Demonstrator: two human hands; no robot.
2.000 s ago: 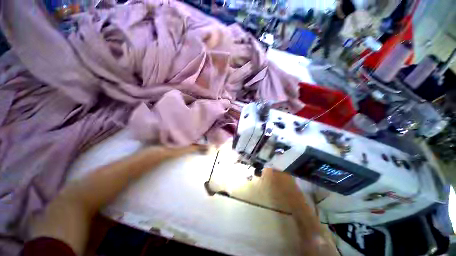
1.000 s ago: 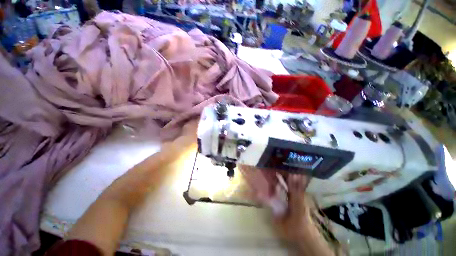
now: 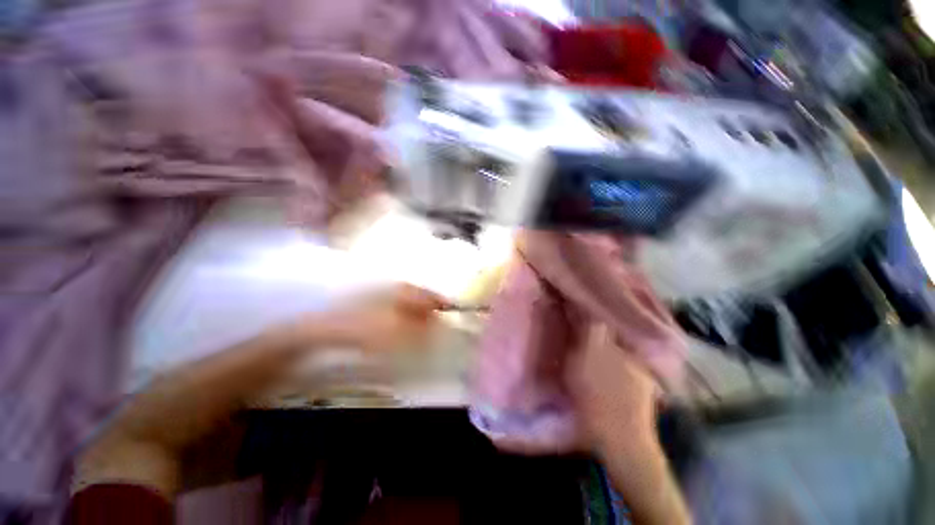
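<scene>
The frame is strongly blurred. A dusty-pink garment piece [image 3: 518, 359] hangs from beneath the white sewing machine head [image 3: 461, 133] over the table's front edge. My right hand [image 3: 615, 385] is on this cloth and grips it, right of the needle area. My left hand [image 3: 395, 313] is left of the cloth, near the front of the lamp glow; its fingers are too blurred to tell whether they hold anything. The needle and presser foot are lost in blur and glare.
A large pink garment pile [image 3: 185, 133] covers the left and far side of the white table [image 3: 226, 297]. A red basket [image 3: 610, 53] stands behind the machine. A dark cloth or pouch [image 3: 836, 308] lies right of the bed.
The view has tilted down, so the machine sits higher. The pink piece has come out from under the machine head towards me with my right hand. My left hand has moved back from beside the machine head.
</scene>
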